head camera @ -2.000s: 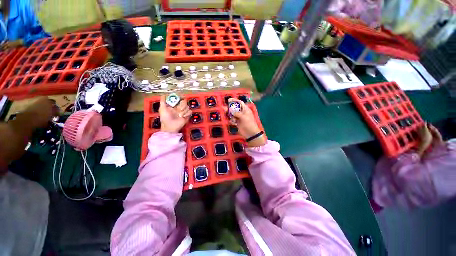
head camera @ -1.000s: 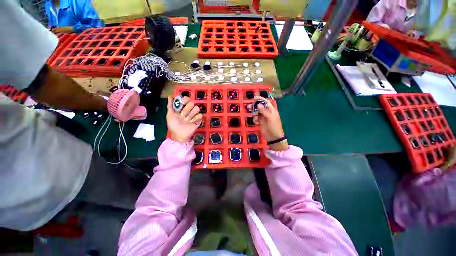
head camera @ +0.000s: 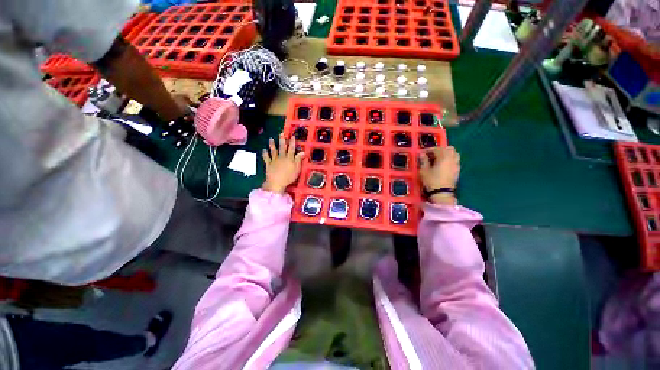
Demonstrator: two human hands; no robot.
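Observation:
A red compartment tray (head camera: pixel 360 165) lies in front of me, with dark square watch bodies in its pockets. A few watches near the back show small red marks, and the front-row watch bodies (head camera: pixel 338 209) look glossy with pale rims. My left hand (head camera: pixel 282 165) rests at the tray's left edge, fingers spread, with nothing seen in it. My right hand (head camera: pixel 439 172) is at the right edge, fingers curled over a right-column pocket. Its fingertips hide that pocket, so I cannot tell whether they hold a watch.
Behind the tray, white discs (head camera: pixel 402 79) and two dark watches lie on brown board. A pink fan (head camera: pixel 217 121), paper slip (head camera: pixel 243 162) and tangled cables (head camera: pixel 250 65) are at left. More red trays stand behind and right (head camera: pixel 643 177). A person in grey leans in at left.
The watches held up in both hands are no longer seen there. Both hands have come down to the tray's side edges, and the left fingers have spread. The view has shifted; the person at left leans further in.

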